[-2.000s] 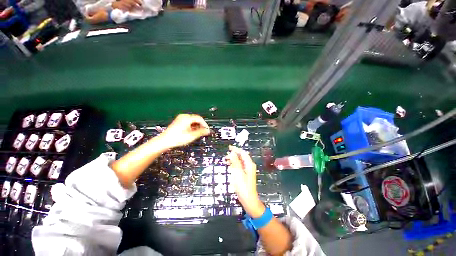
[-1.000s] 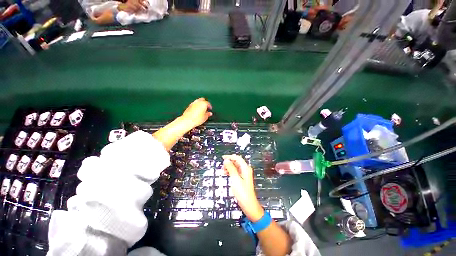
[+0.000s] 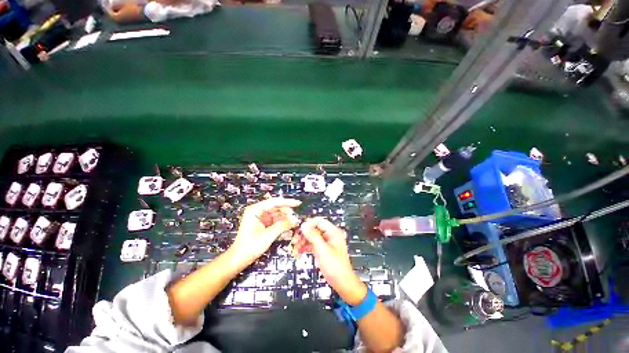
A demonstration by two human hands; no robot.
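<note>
My left hand [image 3: 265,226] and my right hand [image 3: 325,249] meet over the clear component tray [image 3: 252,296]. Their fingertips are together around something tiny and dark that is mostly hidden. Which hand holds it I cannot tell. A blue band [image 3: 360,305] is on my right wrist. Small dark coppery parts [image 3: 207,207] are strewn over the tray's left and upper part. White housings with dark centres lie at the tray's left edge [image 3: 141,220] and near its top [image 3: 314,183]. More white housings [image 3: 50,194] stand in rows in the black tray [image 3: 103,227] at left.
A syringe [image 3: 408,225] with a green fitting and a white paper [image 3: 416,279] lie right of the tray. Beyond are a blue box [image 3: 488,186], a fan [image 3: 543,267], a round clear container [image 3: 487,304] and grey hoses. A slanting metal post [image 3: 448,103] rises behind. Another person's sleeve [image 3: 179,8] shows at top.
My left hand has come back from the tray's far edge to meet my right hand, which stays over the tray. White housings moved slightly left in view as the camera shifted.
</note>
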